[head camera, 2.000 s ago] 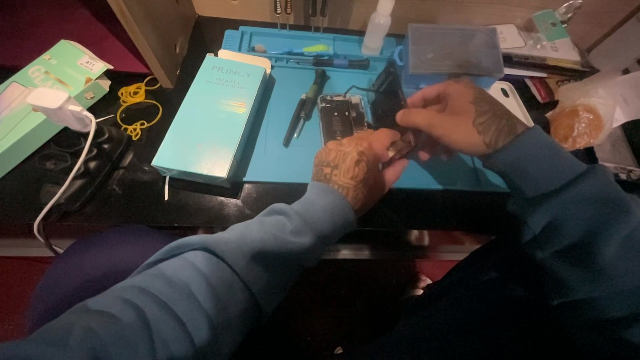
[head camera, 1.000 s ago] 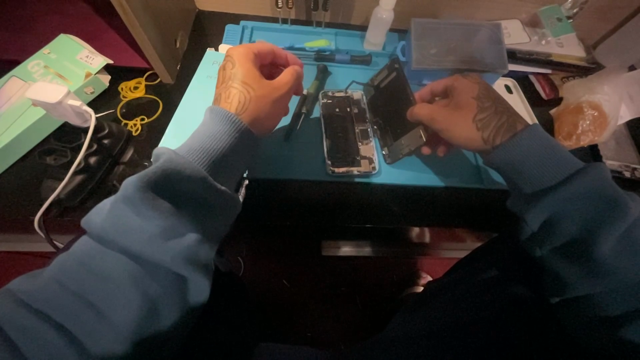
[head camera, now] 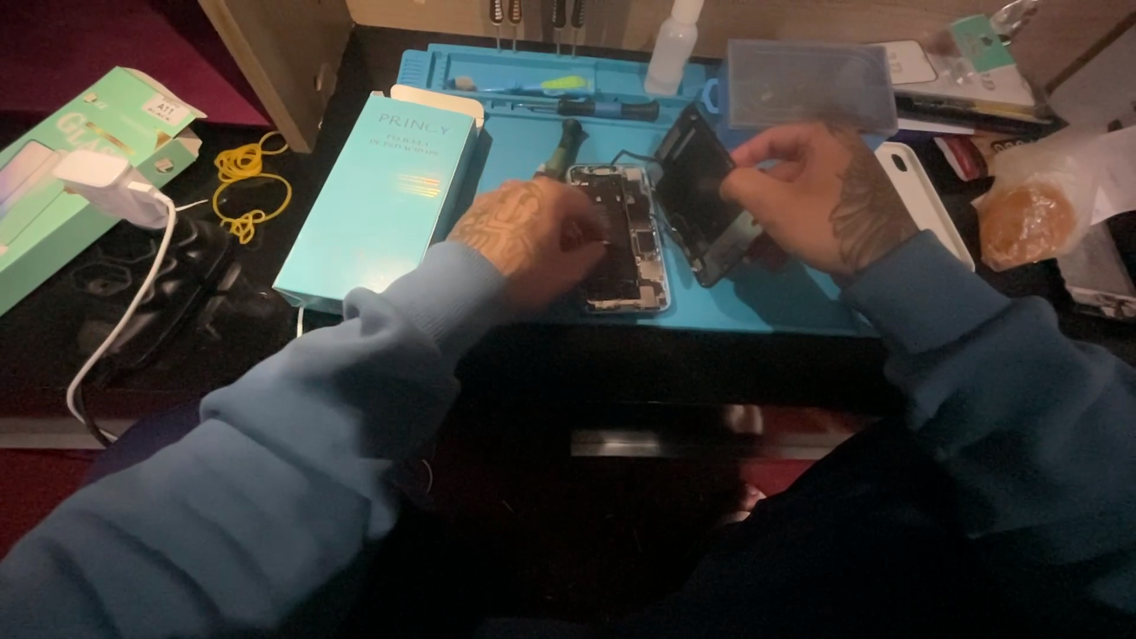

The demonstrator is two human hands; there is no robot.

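An opened smartphone body (head camera: 626,240) lies on a blue repair mat (head camera: 763,297), its battery and inner parts facing up. Beside it, on the right, the phone's screen assembly (head camera: 701,195) stands tilted, joined near the top by a dark flex cable. My right hand (head camera: 816,195) pinches the screen's right edge between thumb and fingers. My left hand (head camera: 537,235) hovers at the body's left side, fingers bent and blurred; whether something small is between them cannot be told. A screwdriver (head camera: 564,146) lies behind my left hand, partly hidden by it.
A turquoise box (head camera: 382,195) lies left of the phone. Behind are a screwdriver with a blue handle (head camera: 612,109), a plastic bottle (head camera: 673,53) and a clear-lidded case (head camera: 809,89). A white phone case (head camera: 923,200) lies right; yellow rubber bands (head camera: 253,186) and a white charger (head camera: 98,182) are left.
My left hand was at the screen's lower edge, rose to the left over the turquoise box, and is now down by the phone body. My right hand still holds the screen.
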